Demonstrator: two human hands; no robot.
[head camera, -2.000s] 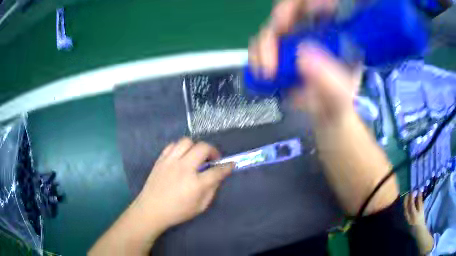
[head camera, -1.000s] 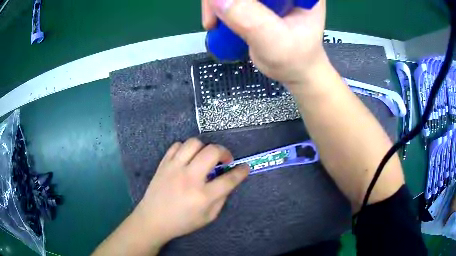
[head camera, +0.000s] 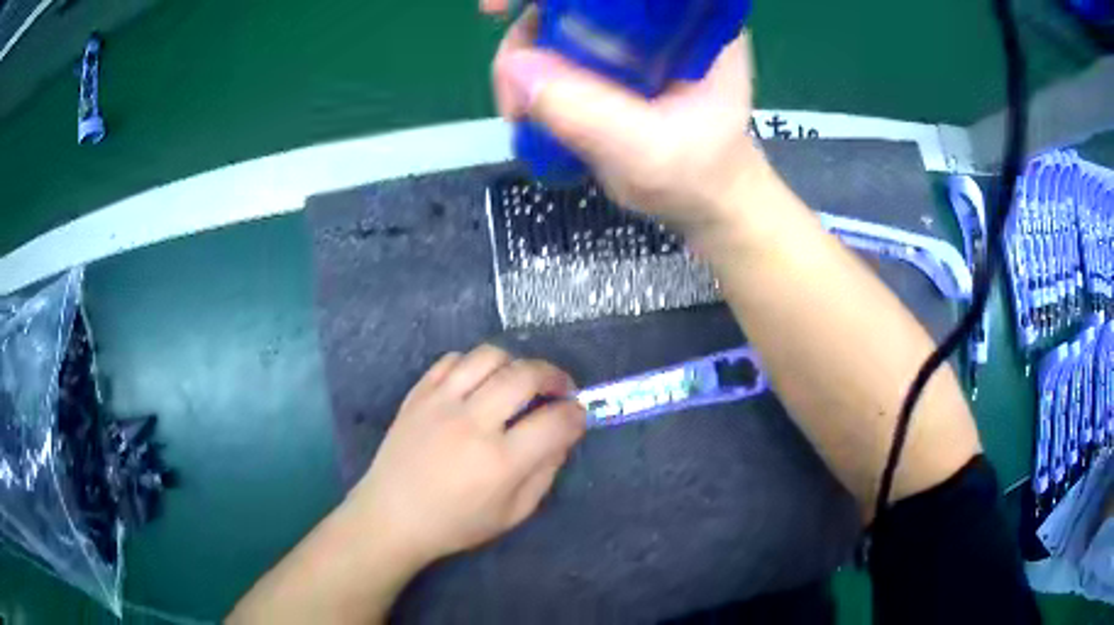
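Note:
A pale lavender handle housing lies open side up on the dark grey mat, with a circuit board inside and a dark part at its right end. My left hand grips its left end. My right hand is closed around the thick blue electric screwdriver, whose lower end is over the upper left of the screw tray; its tip is hidden. The black tray is partly covered in silver screws, and my right forearm hides its right side.
A curved handle unit lies at the mat's upper right. Rows of handle units are further right. A clear bag with loose black parts is at left. A small housing piece lies beyond the trim. A black cord crosses my right forearm.
My right hand has moved left with the screwdriver, from above the tray's right side to its upper left. My left hand still holds the housing in nearly the same place.

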